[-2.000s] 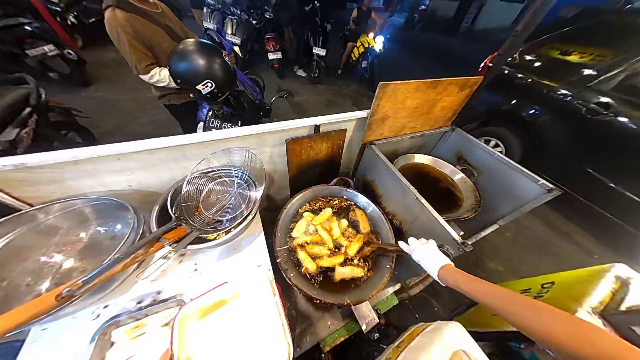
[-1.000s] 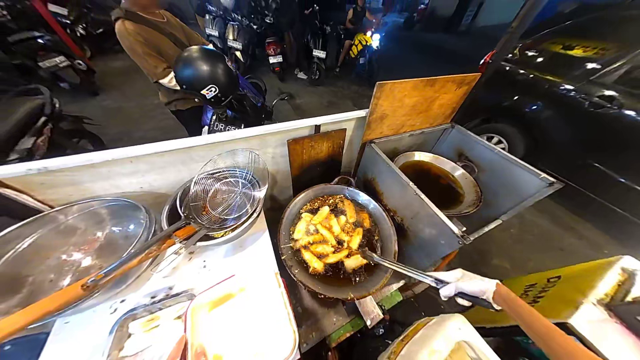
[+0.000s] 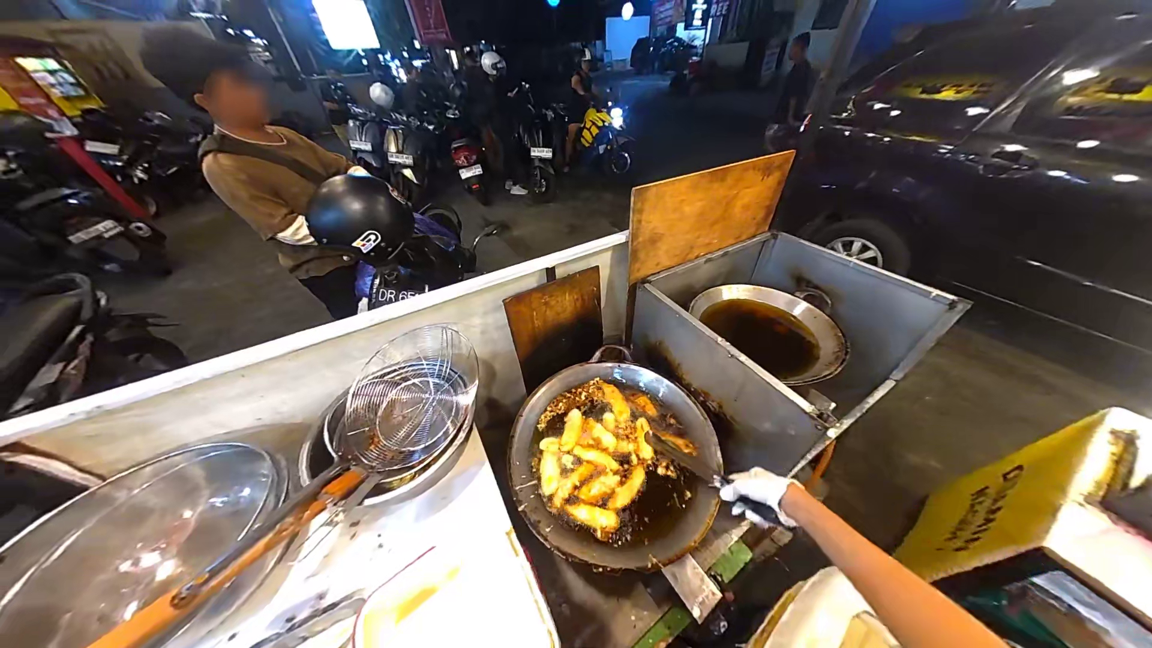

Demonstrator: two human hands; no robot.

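My right hand (image 3: 761, 497), in a white glove, grips the dark handle of a metal spatula (image 3: 681, 456) at the right rim of a wok (image 3: 529, 517). The spatula's blade reaches into dark bubbling oil, against the right side of a heap of golden fried pieces (image 3: 594, 457). These lie mostly in the left and middle of the wok. My left hand is not in view.
Wire skimmers (image 3: 414, 396) with long handles rest over a metal pot left of the wok, beside a large round metal lid (image 3: 153, 531). A second wok of oil (image 3: 765, 333) sits in a metal box. Beyond the cart wall (image 3: 360, 355) a person stands by a motorbike with a black helmet (image 3: 360, 216).
Since one second ago my right hand has moved up and closer to the wok, and the spatula now reaches the right side of the pieces. The view has tilted up slightly.
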